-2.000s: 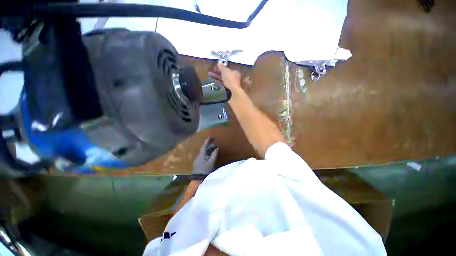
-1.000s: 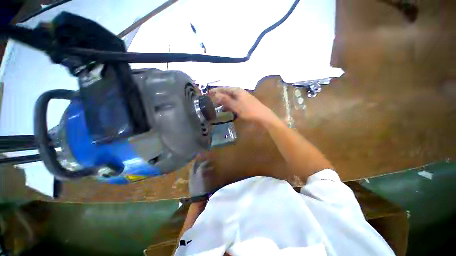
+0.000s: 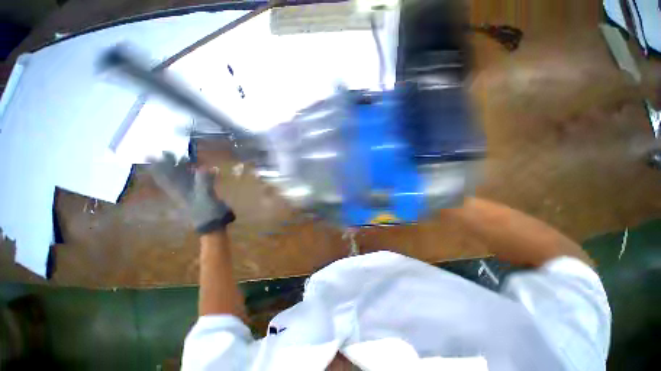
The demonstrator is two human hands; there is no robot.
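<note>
The straight-knife cutting machine (image 3: 384, 156), blue, grey and black, is blurred and fills the middle of the view over the table. A dark bar-like part of it points up left. My left hand (image 3: 177, 185), in a grey glove with a dark cuff, is blurred, palm down with fingers spread, at the near edge of the white paper marker (image 3: 80, 123). It holds nothing visible. My right forearm reaches in from the right, and my right hand is hidden behind the machine. Dark fabric edges show under the stepped paper edge.
A clear ruler (image 3: 129, 124), a pen (image 3: 235, 81) and a long thin stick (image 3: 210, 38) lie on the marker. A pale flat bar (image 3: 326, 19) lies at the top. Black scissors (image 3: 501, 35) lie on the brown table (image 3: 565, 145). More white-topped pieces (image 3: 638, 18) lie far right.
The machine has swung right and turned, its blue part now mid-view. My gloved left hand has moved up left to the marker's edge. My right hand has gone out of sight behind the machine.
</note>
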